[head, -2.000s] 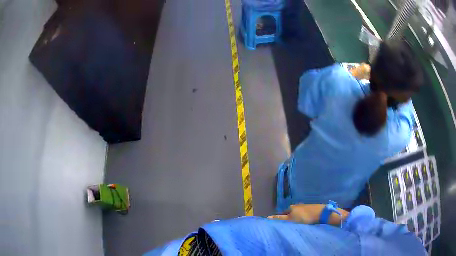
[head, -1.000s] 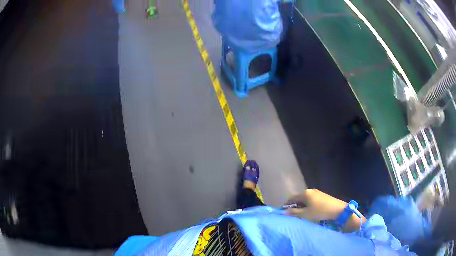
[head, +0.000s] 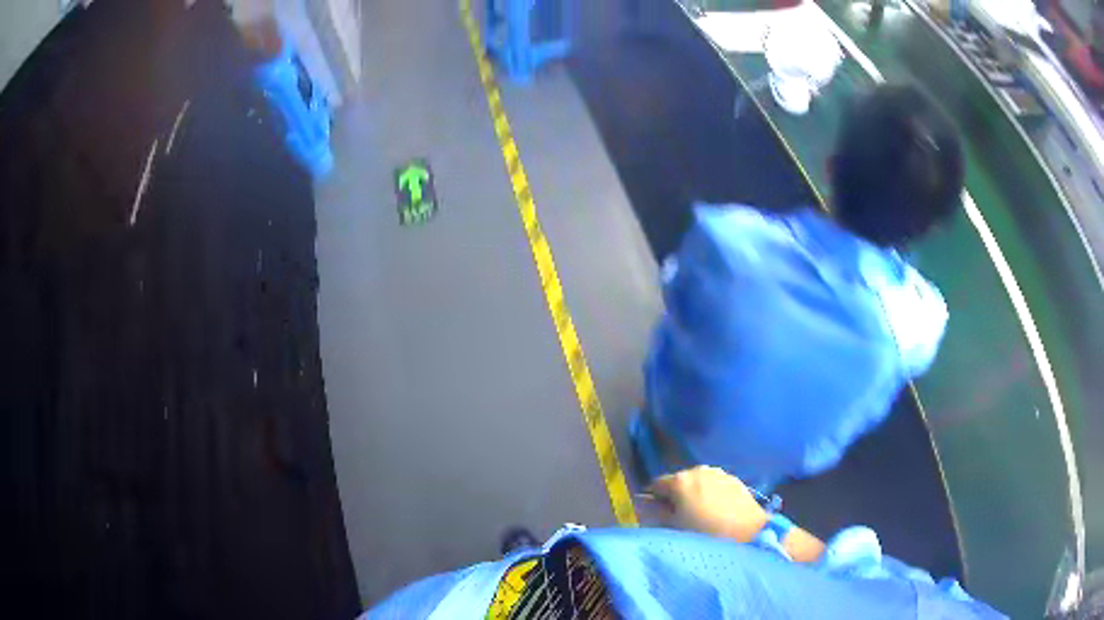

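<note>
My right hand (head: 708,503) is at the lower middle in front of my body, with a blue wrist strap (head: 776,529) and a light blue sleeve cuff. Its fingers are curled and point left. A small thin thing may show at the fingertips, but blur hides whether it is held. My left hand is not in view. My blue smock (head: 714,579) fills the bottom edge.
A person in a blue smock (head: 775,339) sits at the green bench (head: 999,400) on the right. A white fan (head: 801,55) stands farther along. Yellow-black tape (head: 545,273) and a green arrow sign (head: 415,191) mark the grey floor. A dark surface (head: 157,327) lies left.
The view has moved along the aisle. Another seated person now appears ahead on the right, and the floor arrow has come nearer. My right hand stays in front of my body.
</note>
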